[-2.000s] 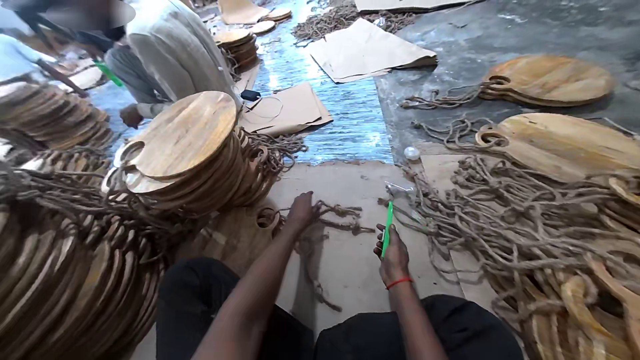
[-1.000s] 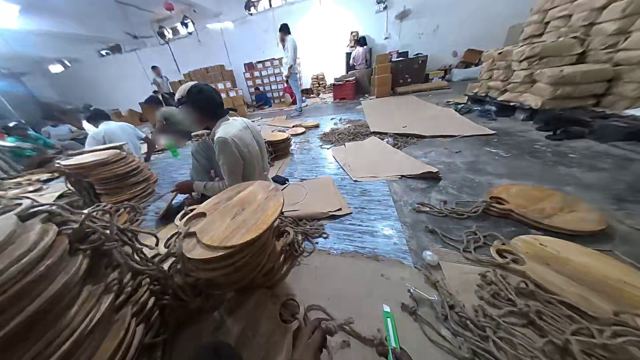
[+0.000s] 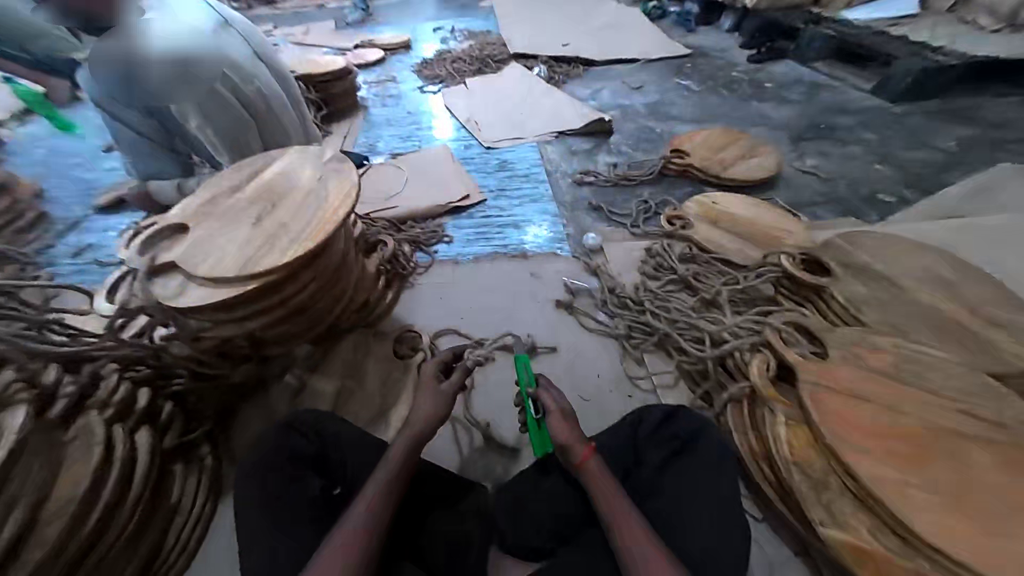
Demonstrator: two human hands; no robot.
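Pinched in the fingers of my left hand [image 3: 440,384] is a knotted jute rope [image 3: 484,352], which runs to the hole of a round wooden board [image 3: 360,376] beside my left knee. My right hand [image 3: 552,412] grips a green utility knife [image 3: 532,400], its tip pointing up and forward at the rope's right part. Whether blade and rope touch cannot be told. Another length of rope hangs below my left fingers onto the brown cardboard sheet [image 3: 512,296].
Tall stacks of roped round boards [image 3: 256,216] stand at my left. More boards [image 3: 912,400] and a tangle of rope [image 3: 704,304] lie at my right. A person in a light shirt [image 3: 200,88] sits at the upper left. Cardboard sheets [image 3: 524,104] lie ahead.
The view swung up to the room one second ago and is back down. Compared with two seconds ago, the knife and my left fingers on the rope are closer together.
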